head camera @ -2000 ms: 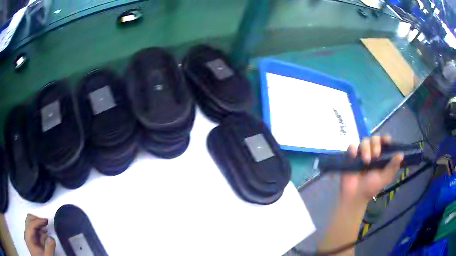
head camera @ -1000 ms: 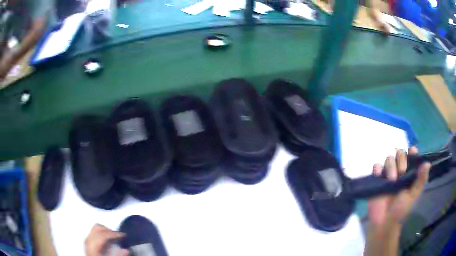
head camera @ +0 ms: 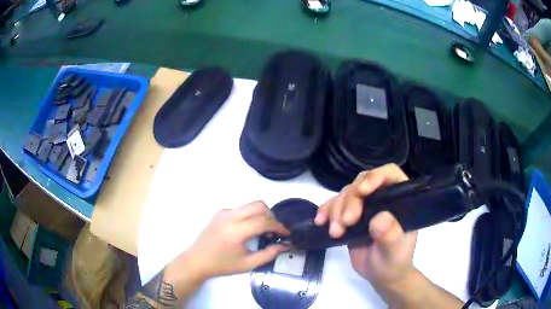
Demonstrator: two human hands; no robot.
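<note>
A black oval base (head camera: 284,293) lies on the white sheet (head camera: 175,211) in front of me, with a grey metal plate (head camera: 290,263) in its middle. My right hand (head camera: 374,226) holds the black electric screwdriver (head camera: 417,205) nearly level, its tip end over the base. My left hand (head camera: 235,241) is at the screwdriver's tip, thumb and forefinger closed around the tip end; whether a screw is between them is too small to tell. The fingers hide part of the base.
A blue bin (head camera: 130,114) of grey plates is at the left on the cardboard sheet (head camera: 130,181). One base (head camera: 193,107) lies at the sheet's back left. Stacks of bases (head camera: 287,114) run along the back. The screw tray (head camera: 534,235) is at the right edge, with the green belt (head camera: 241,30) behind.
The view has swung left, bringing the plate bin into full view. The screwdriver has moved from the right side to over the front base, and my left hand has come to its tip.
</note>
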